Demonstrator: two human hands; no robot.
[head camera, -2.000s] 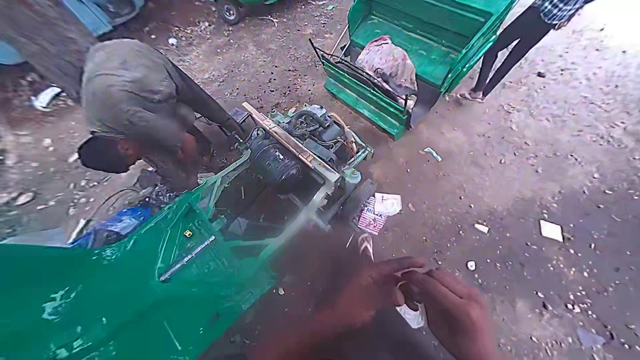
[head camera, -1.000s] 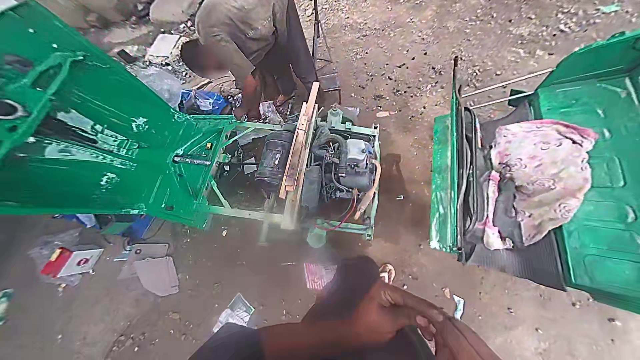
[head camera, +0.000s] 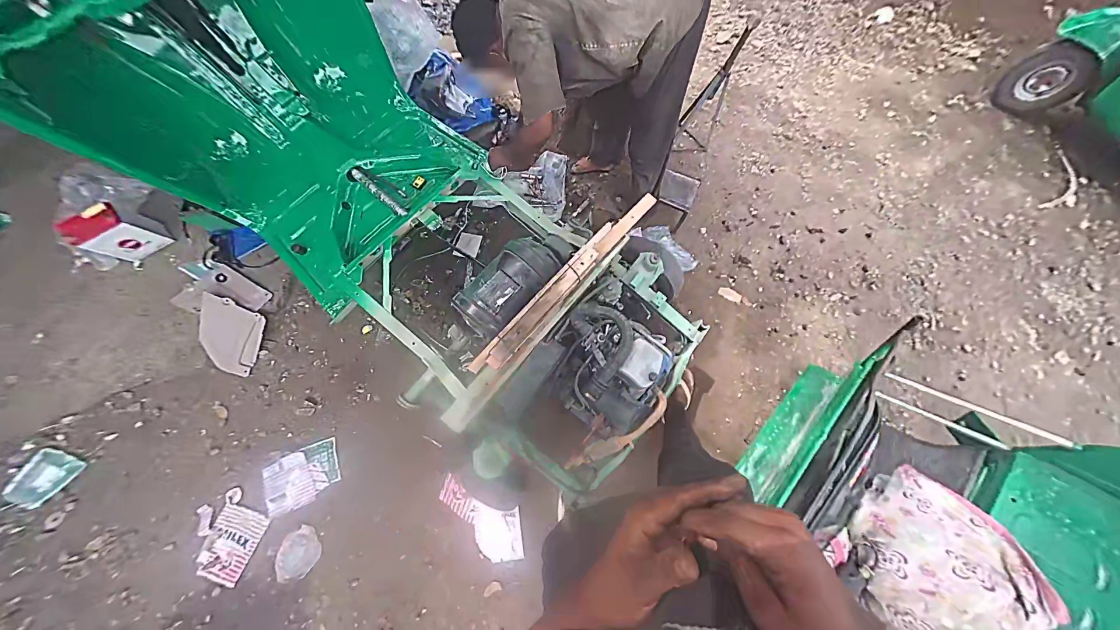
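Note:
My left hand (head camera: 643, 551) and my right hand (head camera: 761, 542) are close together at the bottom, fingers bent and meeting; whether something small lies between them cannot be told. Beyond them is a pale green vehicle frame (head camera: 407, 337) with an engine (head camera: 617, 363) in it. Wooden strips (head camera: 564, 284) lie across the frame, beside a dark cylindrical canister (head camera: 507, 284). A green body panel (head camera: 289, 140) rises from the frame's far end. To the right of my hands, a patterned pink cloth (head camera: 945, 560) lies in a green body section (head camera: 1059, 516).
A person (head camera: 604, 52) bends over the far side of the frame, near a blue plastic bag (head camera: 451, 92). Flat beige panels (head camera: 229, 332), a red and white box (head camera: 114, 234) and scattered wrappers (head camera: 234, 542) lie on the dirt. A wheel (head camera: 1046, 79) stands at upper right.
The view has swung a good deal over the frame and the green body section. My hands remain close together at the bottom. The other person stays bent beside the frame.

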